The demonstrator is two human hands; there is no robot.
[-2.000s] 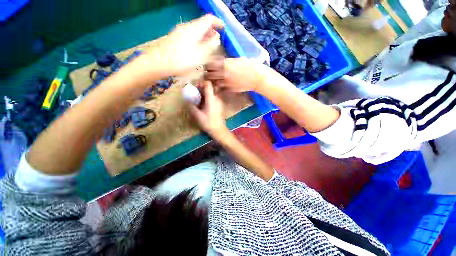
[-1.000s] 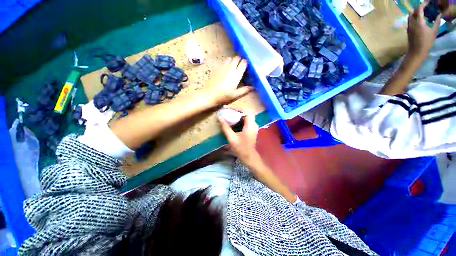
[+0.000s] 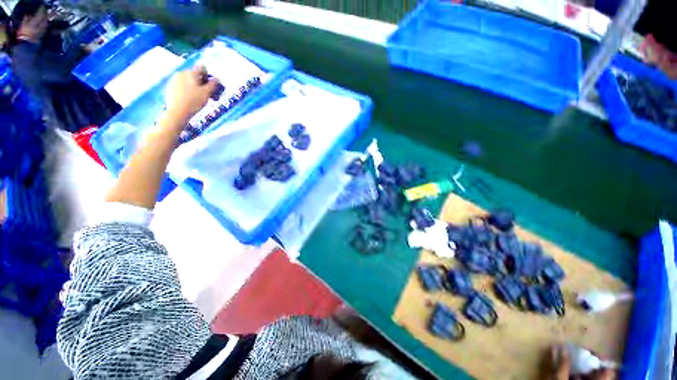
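My left hand point(image 3: 191, 93) is over the far blue tray at left, with a dark plaid piece point(image 3: 216, 88) at its fingertips. A row of small dark pieces point(image 3: 215, 115) lies in that white-lined tray. My right hand point(image 3: 562, 364) is at the bottom edge, partly cut off, its fingers on a white glue bottle point(image 3: 584, 361) with its nozzle pointing right. A second white bottle point(image 3: 598, 300) is on the tan board point(image 3: 512, 341). A cluster of plaid hair ties point(image 3: 494, 249) with black loops covers the board's upper left part; several more lie nearer its left edge.
A nearer blue tray point(image 3: 256, 231) holds a few dark pieces. A white cloth point(image 3: 432, 239), a yellow-green packet point(image 3: 423, 191) and loose black loops point(image 3: 371, 234) lie left of the board. Blue bin walls point(image 3: 653, 297) stand at right, an empty-looking blue bin point(image 3: 482, 52) behind. A person point(image 3: 44, 67) is at far left.
The view has swung left. My left hand has gone from the board to the far tray and now has a dark piece. My right hand remains with the glue bottle.
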